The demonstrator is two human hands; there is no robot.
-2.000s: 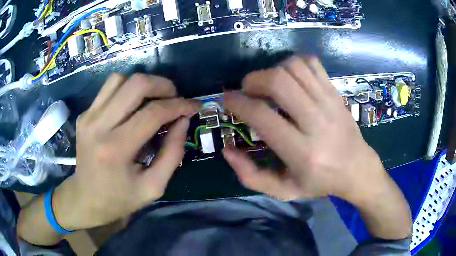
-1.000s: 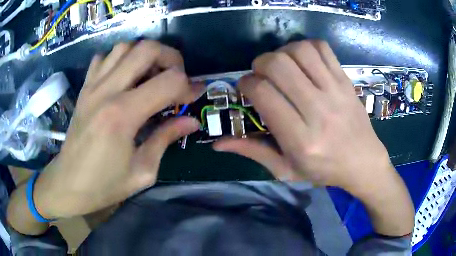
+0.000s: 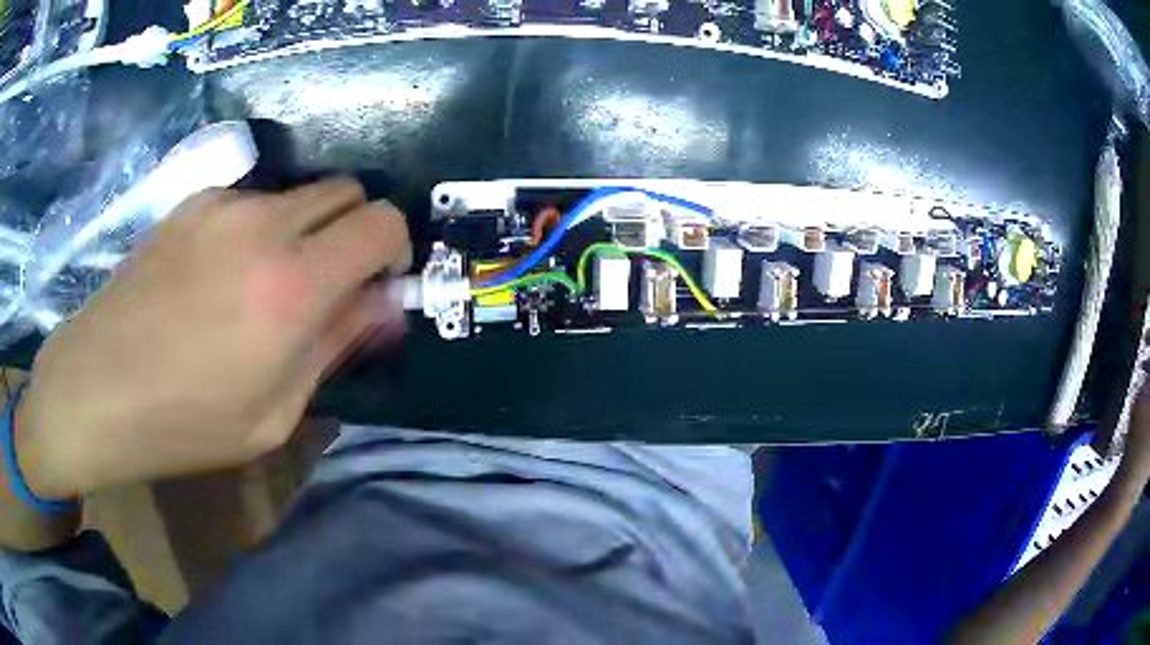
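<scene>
The open power strip housing [image 3: 782,202] with its circuit board [image 3: 555,302] lies on the dark mat. The blue wire [image 3: 555,239] arches over the board, and the yellow-green wire [image 3: 687,261] curves between white blocks. A short brown wire [image 3: 545,227] shows near the cord end. The white strain relief [image 3: 444,292] sits at the housing's left end. My left hand [image 3: 233,321], blurred, closes on the power cord [image 3: 411,292] just left of it; its fingertips are partly hidden. My right hand [image 3: 1131,378] is blurred and cut off at the right edge.
Another open strip [image 3: 568,38] lies beyond, with its own cord [image 3: 88,69] at upper left. A clear plastic bag with a white plug [image 3: 189,170] lies at left. A pale rope-like strip [image 3: 1091,290] runs along the right side. A blue crate [image 3: 820,529] is lower right, cardboard [image 3: 177,529] lower left.
My left hand has moved from over the board leftward to the cord end. My right hand has left the board for the far right edge. The board and wires are now uncovered.
</scene>
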